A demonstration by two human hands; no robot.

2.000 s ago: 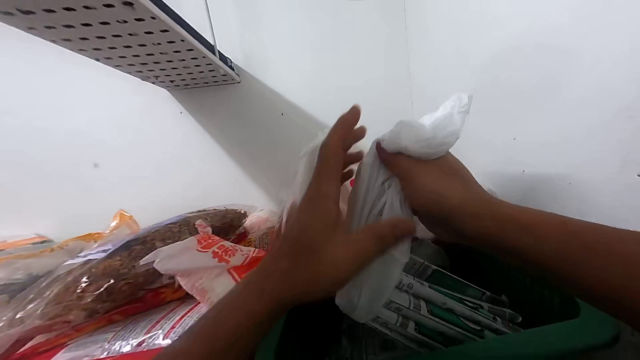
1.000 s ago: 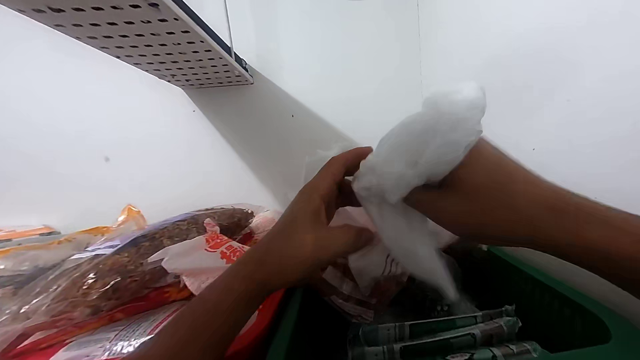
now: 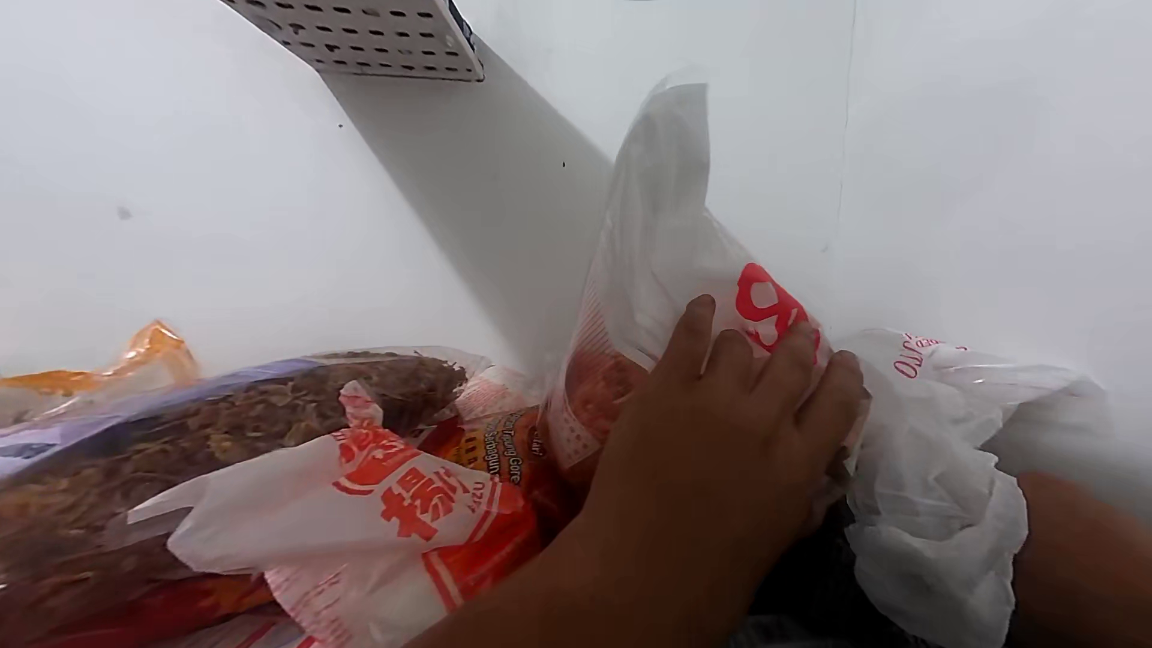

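Observation:
My left hand (image 3: 733, 432) lies against a translucent plastic bag (image 3: 661, 211) with red print, its fingers curled over the bag's front; the thumb is hidden. That bag stands upright against the wall and has something reddish inside. At the right, a crumpled white plastic bag (image 3: 936, 504) with red writing covers my right hand, so only the wrist and forearm show and its grip is hidden. A white and red plastic bag (image 3: 360, 522) lies left of my left forearm.
A large clear bag of brown flakes (image 3: 225, 432) lies at the left, near orange-edged packaging (image 3: 153, 355). A red printed packet (image 3: 513, 450) sits between the bags. A perforated white shelf (image 3: 369, 36) juts overhead from the white wall (image 3: 972, 162).
The bunched white bag around my right hand is lower and looser now. The red-printed translucent bag now stands in plain view under my left hand. The view has shifted closer to the bags.

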